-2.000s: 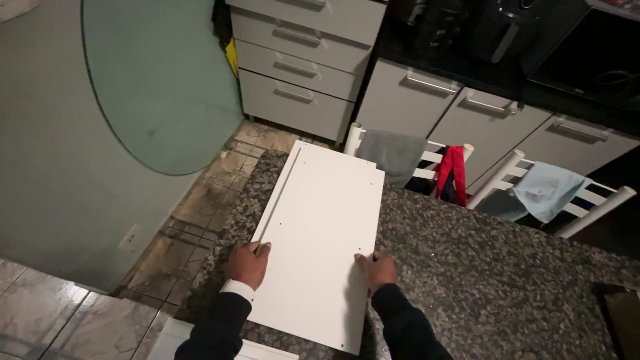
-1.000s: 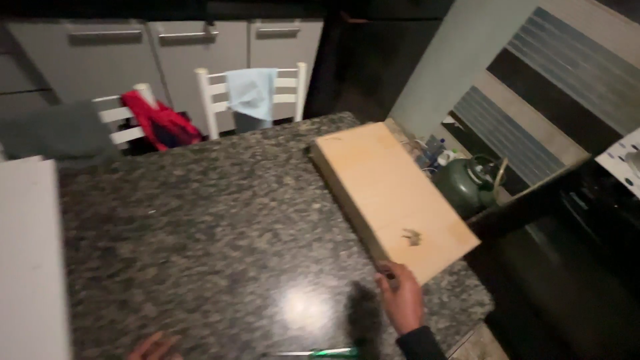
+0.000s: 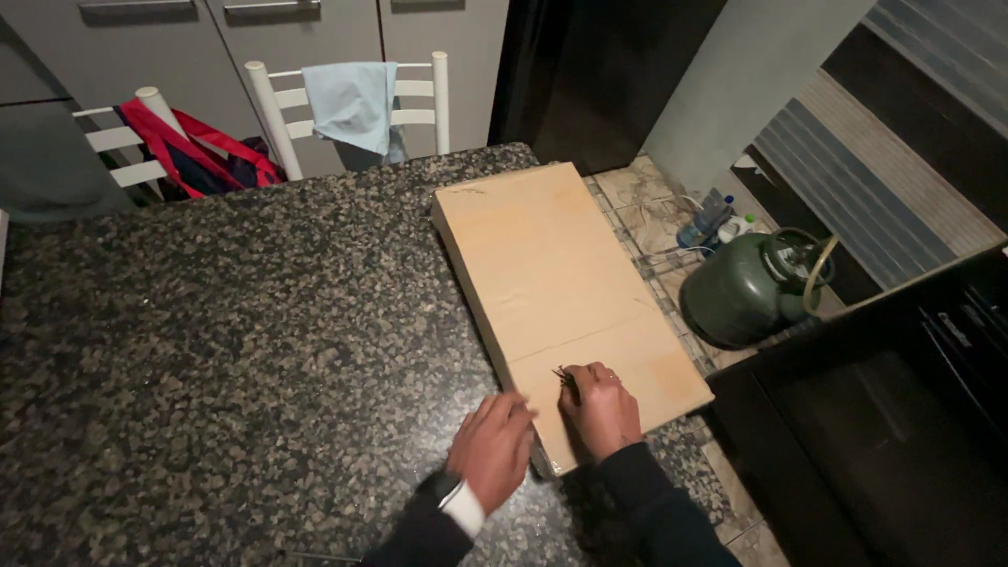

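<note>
A closed cardboard box (image 3: 543,252) lies flat on the speckled granite countertop (image 3: 260,339), near its right end. On the box's near part, my right hand (image 3: 602,405) has its fingertips around a small bunch of dark screws or similar small pieces (image 3: 565,376). My left hand (image 3: 494,449), wearing a watch with a white band, is beside the box's near left edge, fingers slightly blurred; nothing shows in it. At the bottom edge, a thin metal rod (image 3: 319,557) lies on the countertop, partly cut off by the frame.
White chairs stand along the far edge, one with a light blue cloth (image 3: 353,102), another with a red-strapped item (image 3: 197,150). On the floor at right are a green gas cylinder (image 3: 732,287) and plastic bottles (image 3: 705,220). A black appliance (image 3: 874,425) fills the lower right.
The view has swung right, away from the white panel both hands held at first. Since one second ago, my right hand has moved onto the small dark pieces and my left hand has come beside the box.
</note>
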